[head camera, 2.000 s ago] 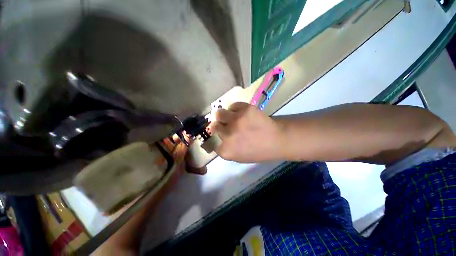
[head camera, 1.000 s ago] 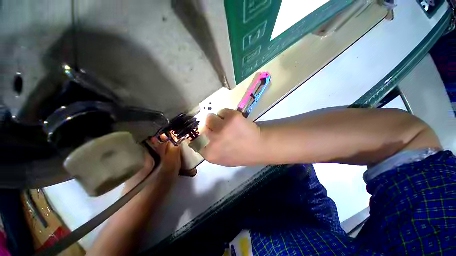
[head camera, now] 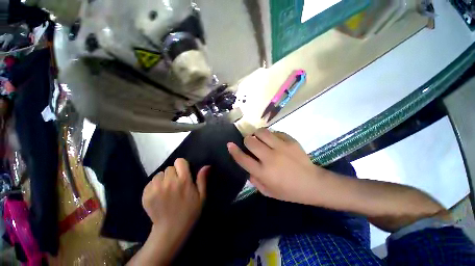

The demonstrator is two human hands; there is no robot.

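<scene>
A black cloth piece [head camera: 216, 150] runs from the presser foot area [head camera: 221, 98] down between my hands and merges with dark cloth over the lap. My right hand [head camera: 278, 166] is at its right edge on the machine bed [head camera: 312, 60], with the cloth edge between thumb and fingers. My left hand [head camera: 174, 195] lies on the cloth, fingers curled and thumb apart; whether it grips a fold is hidden. The needle cannot be made out. Pink and light-blue thread snips [head camera: 286, 93] lie on the bed, their dark tips near my right fingers.
The cream machine head [head camera: 130, 98], with a yellow warning triangle and pale knob [head camera: 191, 67], stands above the cloth. A green control panel [head camera: 289, 31] is behind. More dark cloth [head camera: 36, 135], a brown surface with red tape [head camera: 78, 215] and a pink item [head camera: 21, 223] are at left.
The view has shifted, showing more of the machine head. Both hands have moved away from the needle area towards the lap. The left hand has come out from behind the machine head, and the black cloth now shows.
</scene>
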